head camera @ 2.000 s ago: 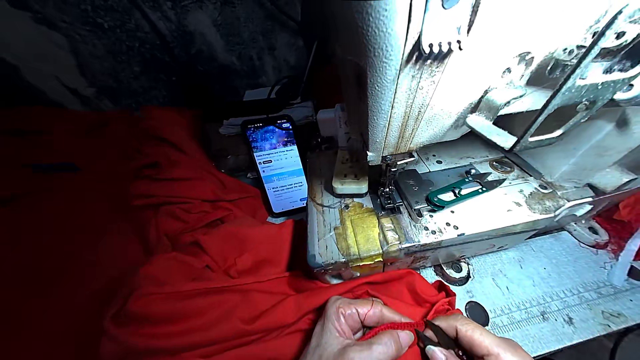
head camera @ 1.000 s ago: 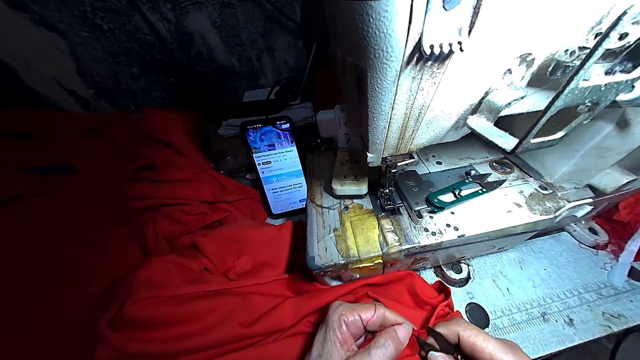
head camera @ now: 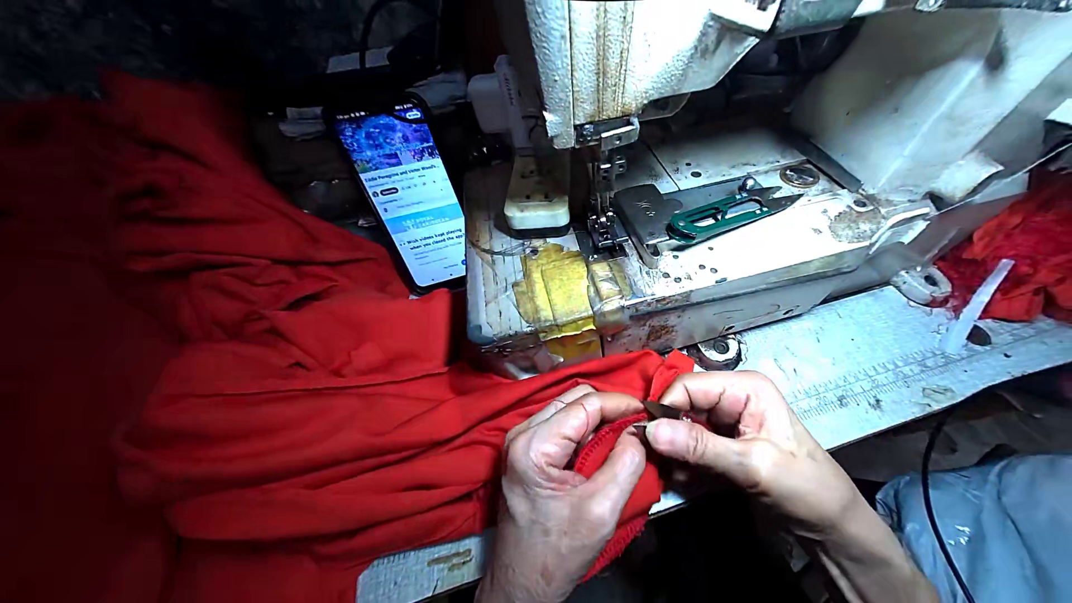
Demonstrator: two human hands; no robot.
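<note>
Red fabric (head camera: 335, 435) lies in loose folds over the left of the work surface and runs to both hands. My left hand (head camera: 561, 477) pinches its overlocked seam edge (head camera: 599, 444) between thumb and fingers. My right hand (head camera: 729, 427), just right of it, is closed on small dark-bladed snips (head camera: 662, 410), whose tips touch the seam edge; the palm hides the rest of the tool. Behind the hands stands a white sewing machine (head camera: 620, 67), its presser foot (head camera: 605, 230) over the worn bed. Green-handled thread snips (head camera: 724, 218) rest on the bed.
A phone (head camera: 406, 197) with a lit screen leans left of the machine. Yellow tape (head camera: 557, 289) covers the bed's front left corner. More red fabric (head camera: 1022, 251) lies at the right, near a white strip (head camera: 976, 310). A black cable (head camera: 930, 494) hangs at the lower right.
The view has shifted, showing more of the area below the hands. Both hands are still at the seam edge, and the dark blades now show between their fingertips.
</note>
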